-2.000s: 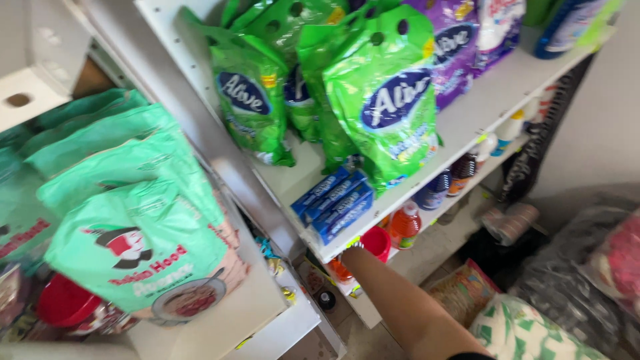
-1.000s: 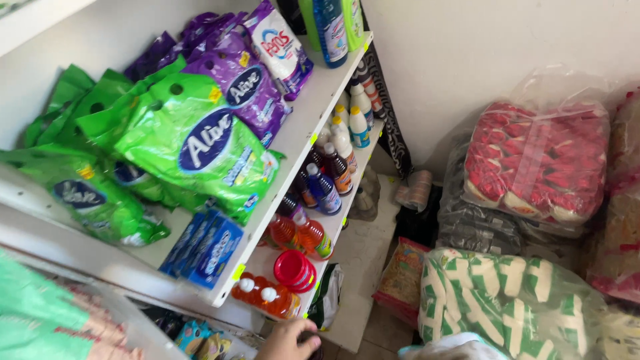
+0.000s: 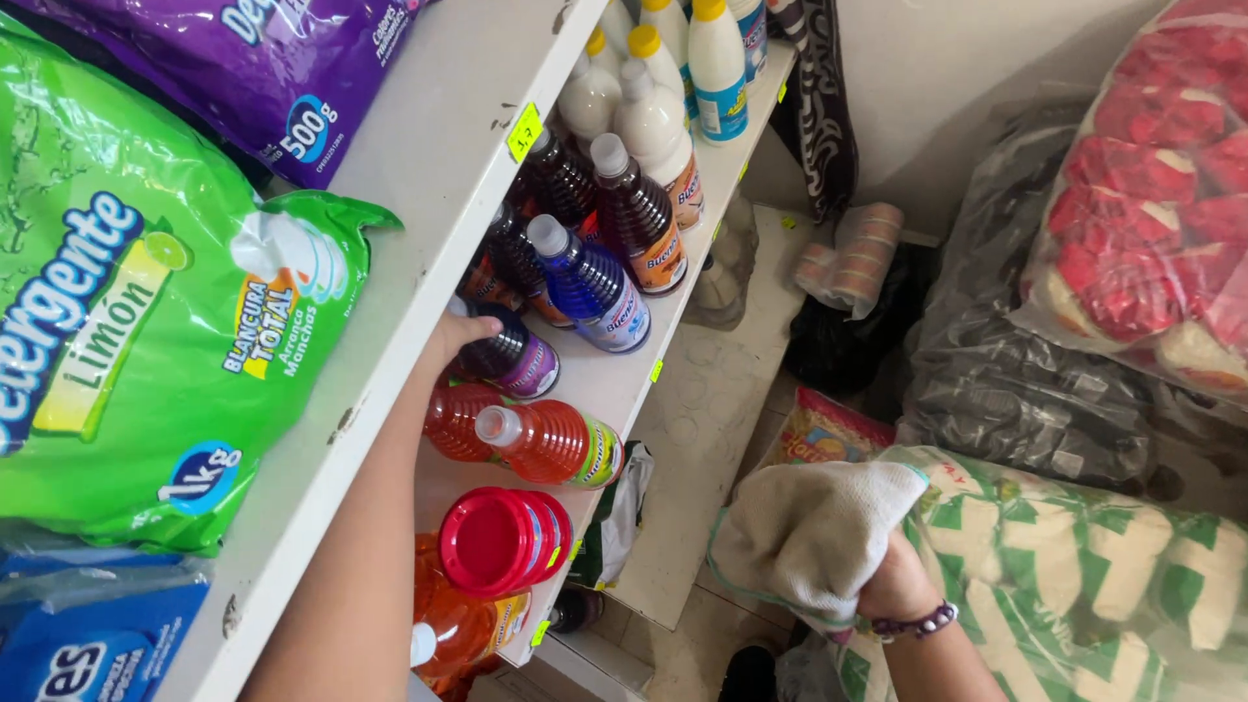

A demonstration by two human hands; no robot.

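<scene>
My left hand [image 3: 458,336] reaches under the upper shelf board, its fingers on the top of a dark bottle with a purple label [image 3: 512,356]; whether they close round it is partly hidden. My right hand [image 3: 895,585], with a beaded bracelet at the wrist, holds a bunched grey-white cloth [image 3: 819,531] out over the floor. Beside the dark bottle stand a blue bottle [image 3: 590,283] and a red-orange bottle [image 3: 551,444]. Nearer me on the same shelf are stacked red-lidded tubs [image 3: 502,541] and bottles of orange liquid [image 3: 463,624].
The upper shelf's edge [image 3: 390,322] crosses above my left forearm, bearing a green detergent bag [image 3: 146,292] and a purple one [image 3: 312,88]. White bottles [image 3: 720,73] stand farther along the lower shelf. Wrapped green-and-white packs [image 3: 1053,565] and red packs [image 3: 1150,195] are piled at the right.
The view has moved closer to the lower shelf. My left hand, low by the shelf's near end a second ago, is now among the bottles. My right hand with the cloth has come plainly into view.
</scene>
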